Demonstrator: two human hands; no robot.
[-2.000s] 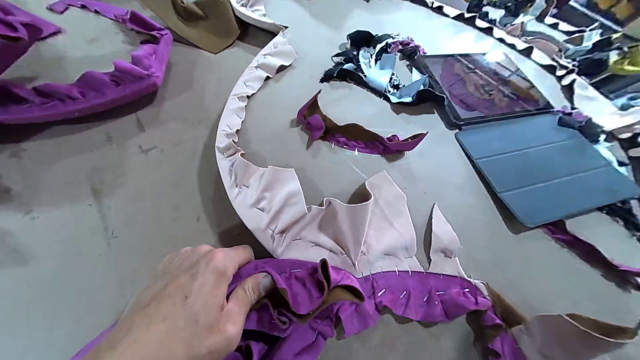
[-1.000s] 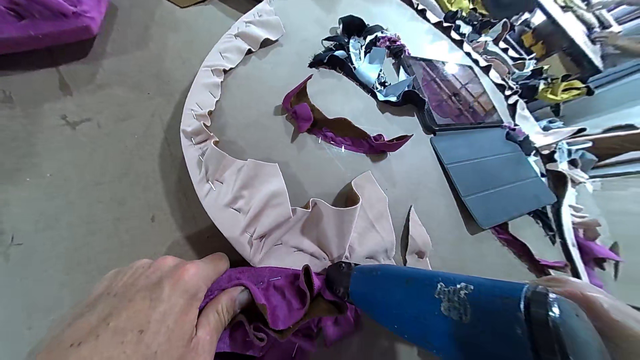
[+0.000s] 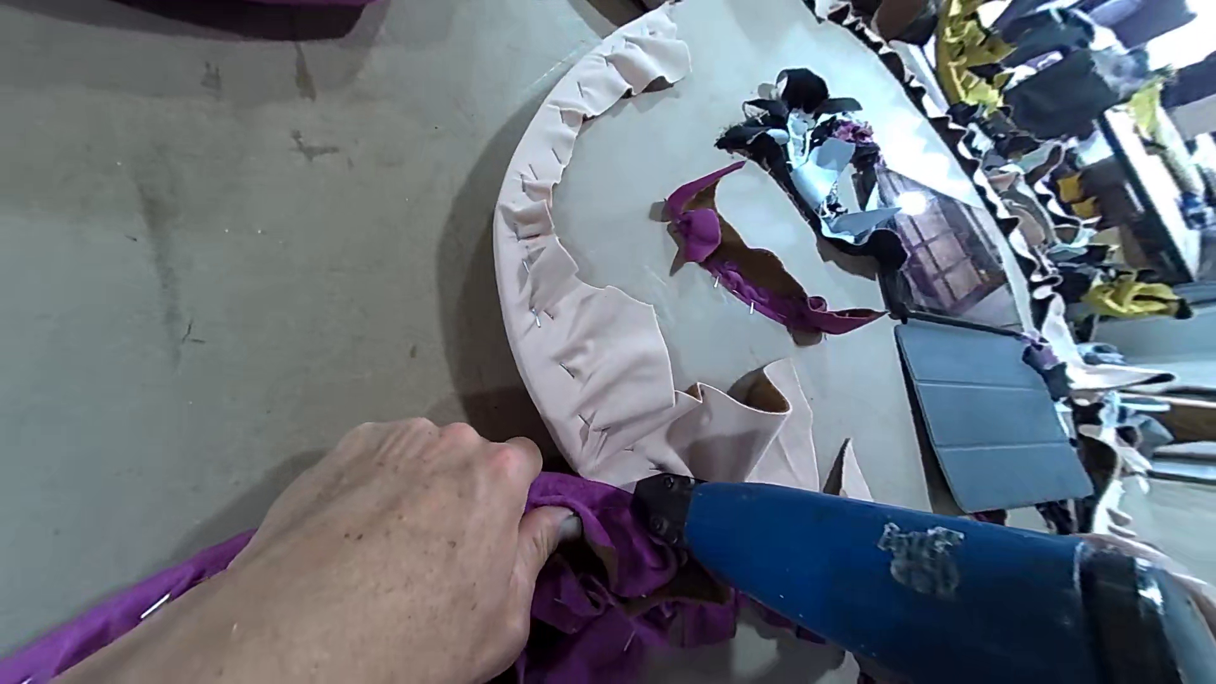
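Note:
My left hand [image 3: 408, 532] pinches purple fabric [image 3: 608, 532] between thumb and fingers at the bottom middle. A blue power stapler [image 3: 855, 560] lies across the lower right, its black nose against the purple folds beside my left thumb. At its rear end, only a sliver of my right hand [image 3: 1149, 560] shows, largely hidden behind the tool. A curved strip with pale pink fabric [image 3: 570, 332] runs upward from the purple piece, its gathered edge fixed with many staples. The grip of my right fingers is out of sight.
A purple-and-brown scrap [image 3: 760, 285] with staples lies inside the curve. Beyond it are black and pale blue scraps [image 3: 822, 171], a tablet [image 3: 950, 247] and its grey folding cover [image 3: 988, 413]. Fabric scraps are heaped along the right side. Another purple piece shows at the top left.
Two seconds ago neither my right hand nor the stapler was in view; one second ago the stapler's nose was at the purple fabric. My left hand keeps hold of the fabric. The view has shifted.

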